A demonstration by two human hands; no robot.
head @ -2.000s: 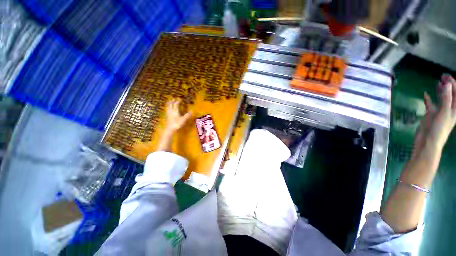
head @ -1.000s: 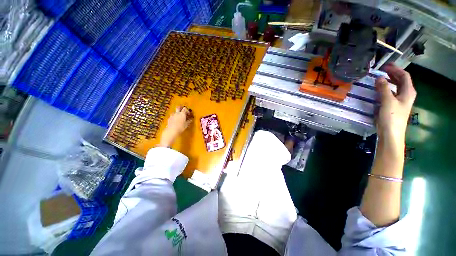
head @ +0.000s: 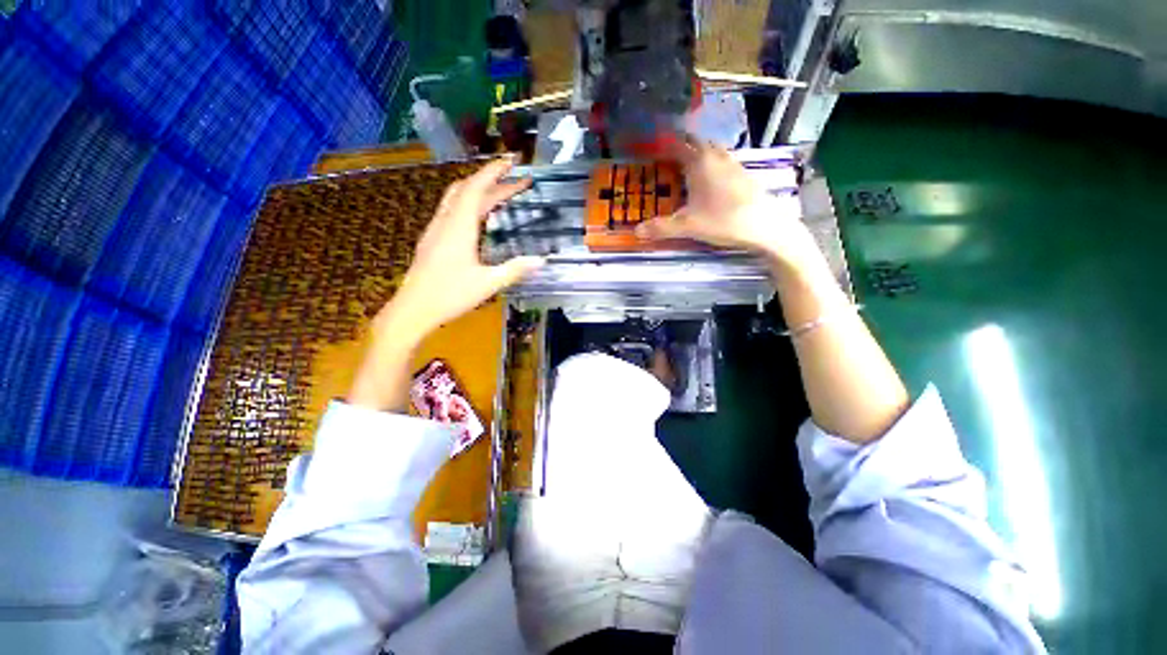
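The orange fixture [head: 627, 238] sits on the silver slotted table [head: 602, 278] with a dark lattice pattern on top. My right hand [head: 730, 205] is at its right side, thumb over the front right corner, fingers near the back edge and slightly blurred. Whether it grips anything is unclear. My left hand [head: 451, 250] is over the table's left end, thumb and fingers apart. A blurred dark lattice shape [head: 535, 220] shows between them and the fixture; I cannot tell whether the hand holds it. The dark machine head [head: 646, 77] is behind and above the fixture.
At left is the yellow-orange tray [head: 335, 371] with rows of dark parts and a smartphone [head: 447, 407]. Blue crates [head: 141, 230] stand beyond it. A white squeeze bottle [head: 436, 132] is behind. Two dark lattice parts [head: 874, 201] [head: 892, 278] lie on the green surface [head: 1011, 256] at right.
The view has turned right. My left hand has moved from the tray to the table's left end. My right hand has moved from the table's right end to the fixture. The head no longer covers the fixture.
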